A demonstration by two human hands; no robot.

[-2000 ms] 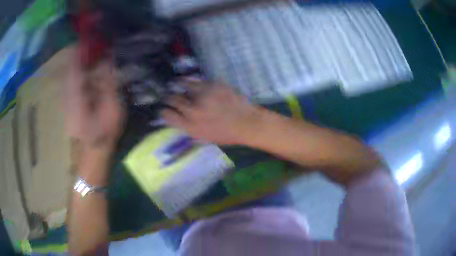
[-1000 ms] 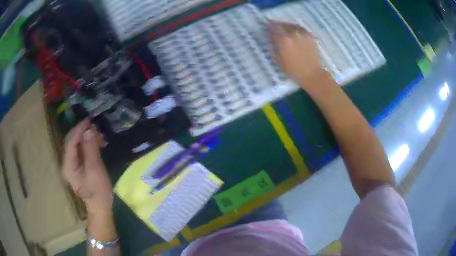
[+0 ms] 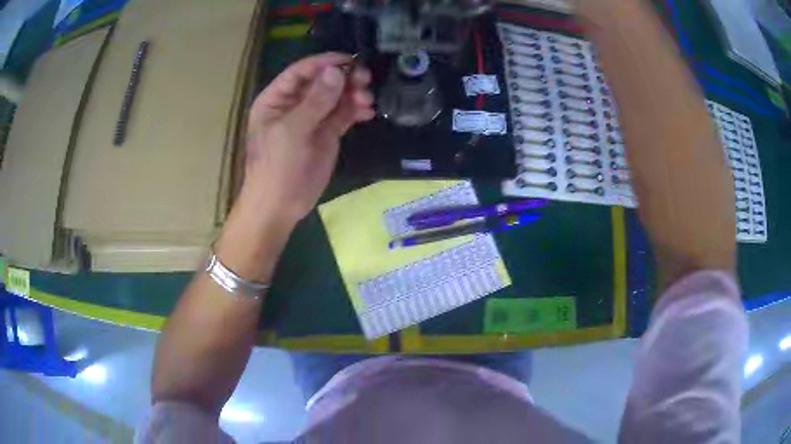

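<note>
My left hand (image 3: 299, 130) is raised at the left side of the jig (image 3: 421, 26). Its thumb and forefinger pinch a tiny thin dark part (image 3: 350, 63), mostly hidden by the fingers. The round nest (image 3: 413, 62) with a pale ring centre sits under the jig mechanism, and no part can be made out in it. My right forearm reaches over the parts tray (image 3: 564, 121) to the top edge, where the hand is cut off. Rows of small dark-headed parts fill the tray.
Flat cardboard (image 3: 173, 130) lies at left with a thin dark ribbed rod (image 3: 131, 94) on it. Yellow paper (image 3: 351, 230) with label sheets, a purple pen (image 3: 460, 213) and a dark blue pen (image 3: 442, 234) lies in front. A second tray (image 3: 750, 173) is at right.
The view has swung, so the jig stands more straight ahead. My left hand now pinches a tiny part beside the jig. My right hand has left the tray area in view and passed the top edge.
</note>
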